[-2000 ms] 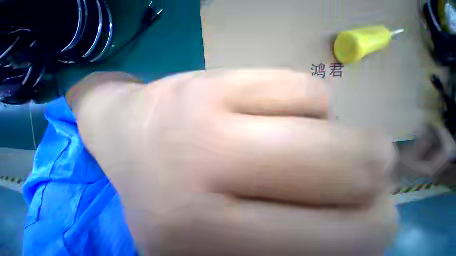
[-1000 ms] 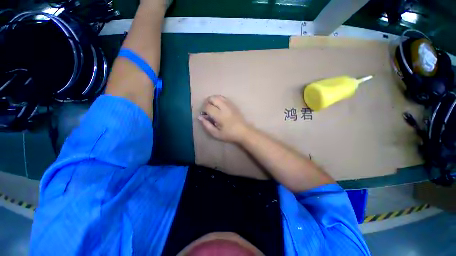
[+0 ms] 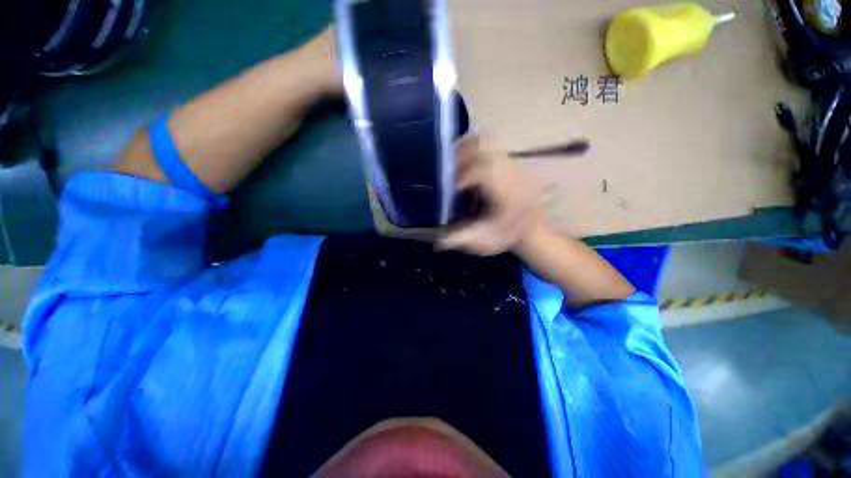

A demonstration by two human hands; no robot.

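A black headset (image 3: 401,112) with two bright silver hoops stands up in front of my chest, its top cut off by the upper edge. My right hand (image 3: 499,201) is blurred and grips the headset's lower right side, fingers around a dark part. My left forearm reaches the headset's left side; my left hand is hidden behind it, so its grip does not show. A thin black microphone boom (image 3: 560,148) sticks out to the right over the cardboard sheet (image 3: 681,154).
A yellow glue bottle (image 3: 658,39) lies on the cardboard at the upper right, nozzle pointing right. Other headsets are heaped at the upper left (image 3: 89,33) and right edge (image 3: 821,140). The green mat (image 3: 280,187) shows left of the cardboard.
My left arm has come back from the far left, and a headset is now before my chest. My right hand has moved from the cardboard onto it. The view has shifted.
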